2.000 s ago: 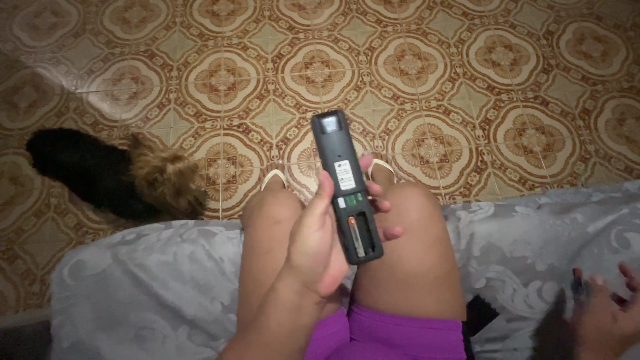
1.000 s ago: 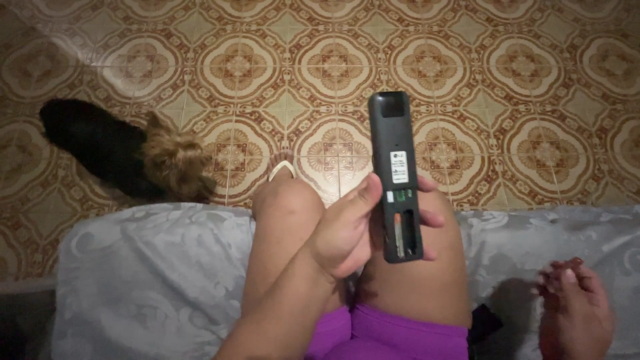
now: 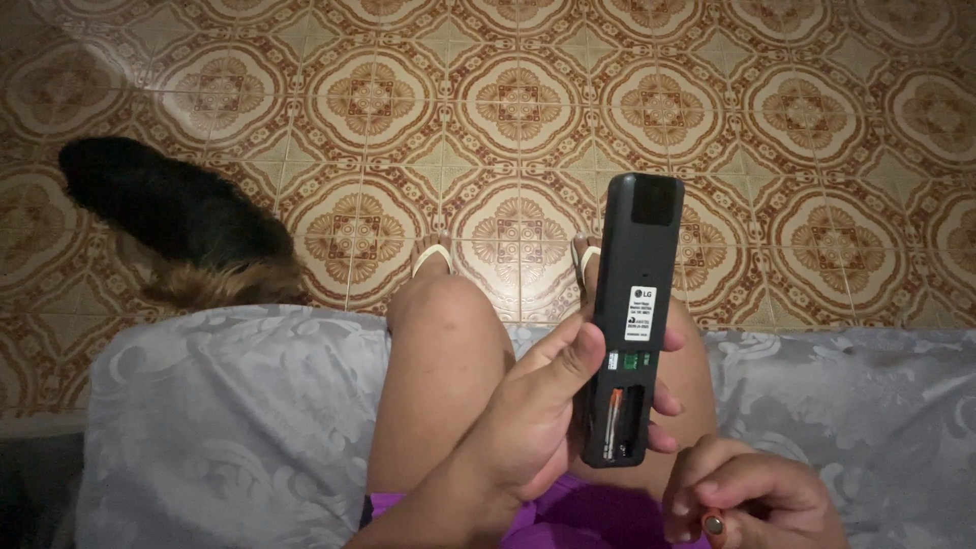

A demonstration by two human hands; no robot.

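Note:
My left hand (image 3: pixel 545 396) grips a black LG remote control (image 3: pixel 637 252), its back turned up toward the camera and its battery compartment uncovered. One orange-topped battery (image 3: pixel 612 427) lies in the left slot of that compartment, and the slot beside it holds no battery. A white label (image 3: pixel 640 313) with writing is on the remote's back. At the lower right, close to the remote's bottom end but apart from it, my right hand (image 3: pixel 751 488) pinches another orange battery (image 3: pixel 714 525), one end of which faces the camera.
Under my bare legs is a grey patterned cover (image 3: pixel 229 412) on the seat. A black and tan dog (image 3: pixel 183 213) is at the left on the patterned tile floor (image 3: pixel 518 99). My feet, in white flip-flops (image 3: pixel 432 255), rest on the tiles.
My right hand has come in from the far right toward the remote, and the battery in it now shows plainly. The dog's head has turned down toward the seat edge.

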